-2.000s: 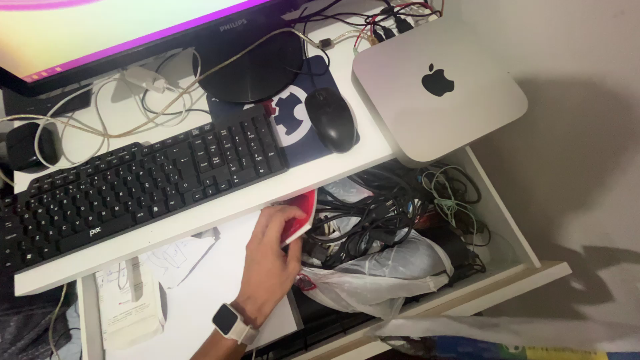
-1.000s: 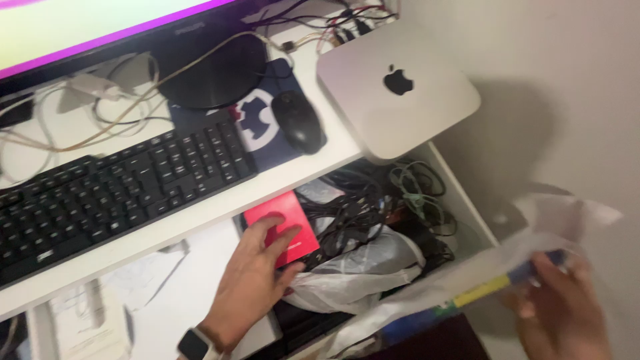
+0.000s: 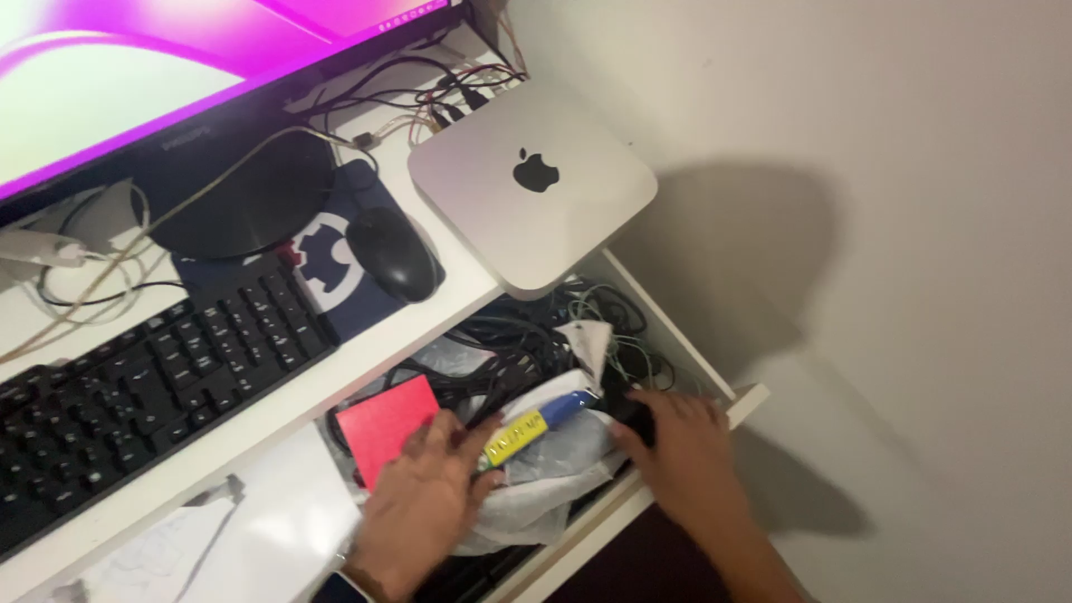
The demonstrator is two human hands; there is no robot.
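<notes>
In the open drawer [image 3: 578,548], my left hand [image 3: 427,494] lies with its fingers at the edge of a red card or flat box [image 3: 389,423] and at the lower end of a blue and yellow packaged item [image 3: 523,435]. That item rests over a crumpled translucent plastic bag [image 3: 536,502]. My right hand [image 3: 682,452] is at the drawer's right side, its thumb and fingers around a black object [image 3: 632,414], partly hidden. Tangled black cables [image 3: 502,360] and thin greenish cables [image 3: 615,335] lie behind the bag. Whether my left hand grips anything is unclear.
Above the drawer, the white desk [image 3: 456,314] holds a silver Apple Mac mini [image 3: 536,188], a black mouse [image 3: 394,255], a black keyboard [image 3: 167,377] and a Philips monitor [image 3: 226,84] with loose cables. White papers [image 3: 251,519] lie at the drawer's left. A wall [image 3: 904,251] stands on the right.
The blue and yellow item, in my right hand one second ago, now lies over the bag in the drawer. My right hand has moved left into the drawer. The red item shows more than two seconds ago.
</notes>
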